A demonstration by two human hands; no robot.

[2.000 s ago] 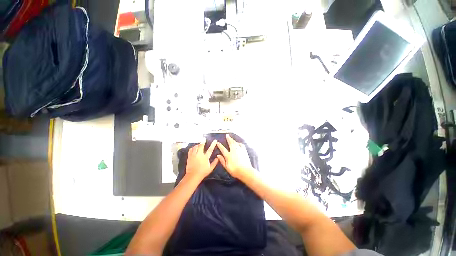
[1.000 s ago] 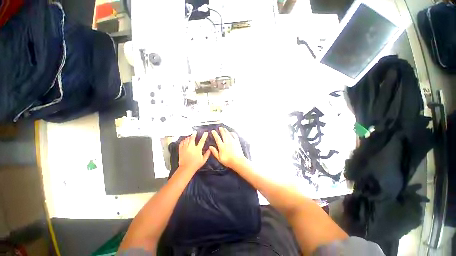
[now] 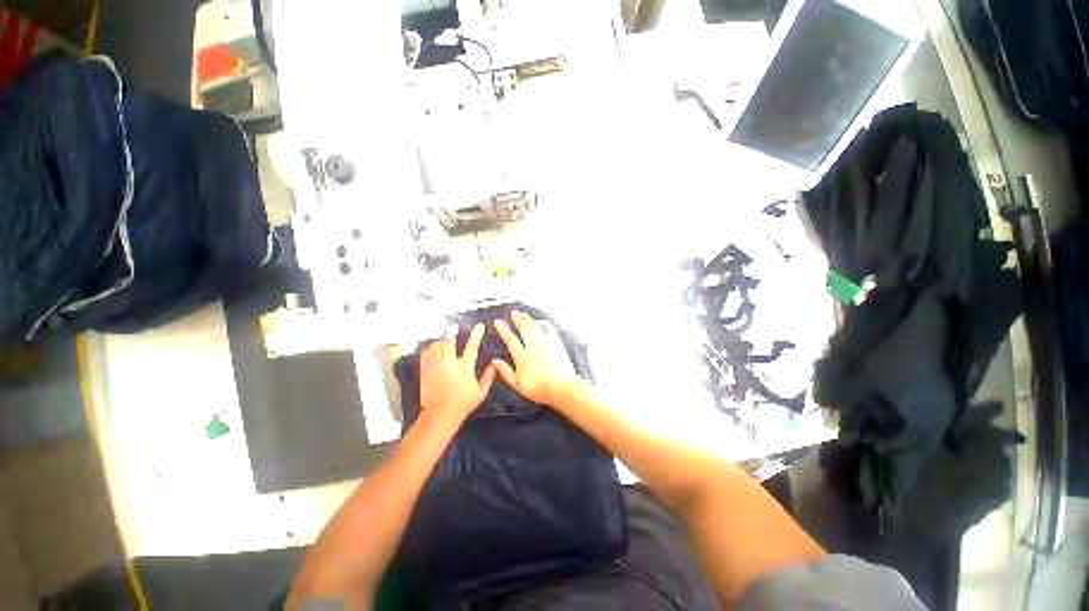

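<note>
A dark navy bag panel (image 3: 514, 501) lies from my lap up over the near table edge to the sewing machine's needle area (image 3: 490, 215). Its top edge is just below a small yellow piece. My left hand (image 3: 453, 376) lies on the panel's upper part, fingers spread and pointing at the machine. My right hand (image 3: 531, 362) lies flat beside it, also with fingers spread. The two hands' thumbs are close together. Neither hand is closed around the fabric. What is under the needle is too bright and small to tell.
Navy panels with pale piping (image 3: 179, 209) are piled at the left. Black webbing pieces (image 3: 728, 310) lie tangled right of the machine. A white-framed screen (image 3: 818, 84) stands at the upper right. Black fabric parts (image 3: 908, 298) with a green tag hang at the right. A small green piece (image 3: 217, 425) lies left.
The camera view has shifted and tilted, so the table and machine sit further left. Both hands stay on the panel in much the same place and pose.
</note>
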